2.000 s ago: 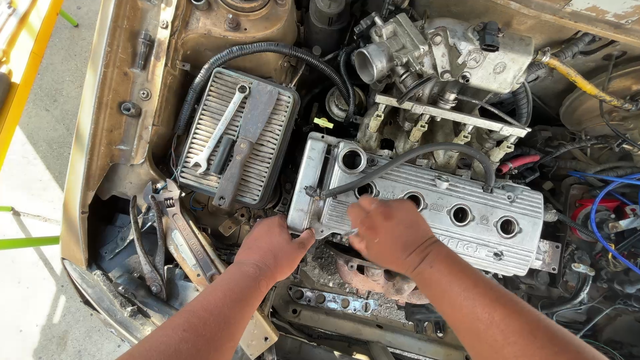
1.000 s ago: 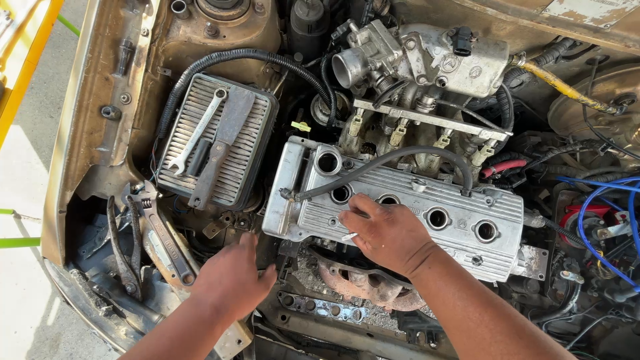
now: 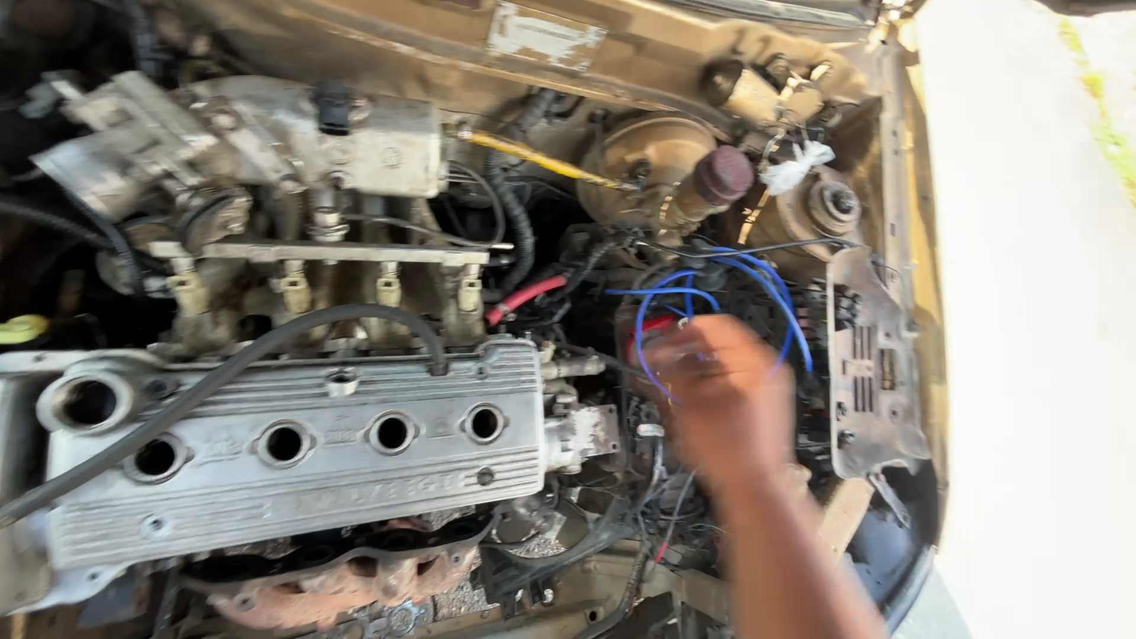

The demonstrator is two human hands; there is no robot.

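Note:
My right hand (image 3: 723, 399), blurred, reaches over the wiring to the right of the engine, close to a red part (image 3: 650, 337) and the loops of blue tubing or wire (image 3: 641, 324). Whether its fingers hold anything cannot be made out. The silver valve cover (image 3: 355, 470) lies at the left, with several round openings along it and a black rubber hose (image 3: 240, 359) curving over its top. My left hand is out of the frame.
Above the valve cover runs the fuel rail (image 3: 355, 255) with its injectors. A rusty exhaust manifold (image 3: 355, 581) sits below. A brake booster (image 3: 652, 164) and a slotted metal bracket (image 3: 874, 373) are toward the right fender.
The view has swung far to the right. My right hand has left the valve cover and is now over the wiring beside the engine; my left hand has gone out of view.

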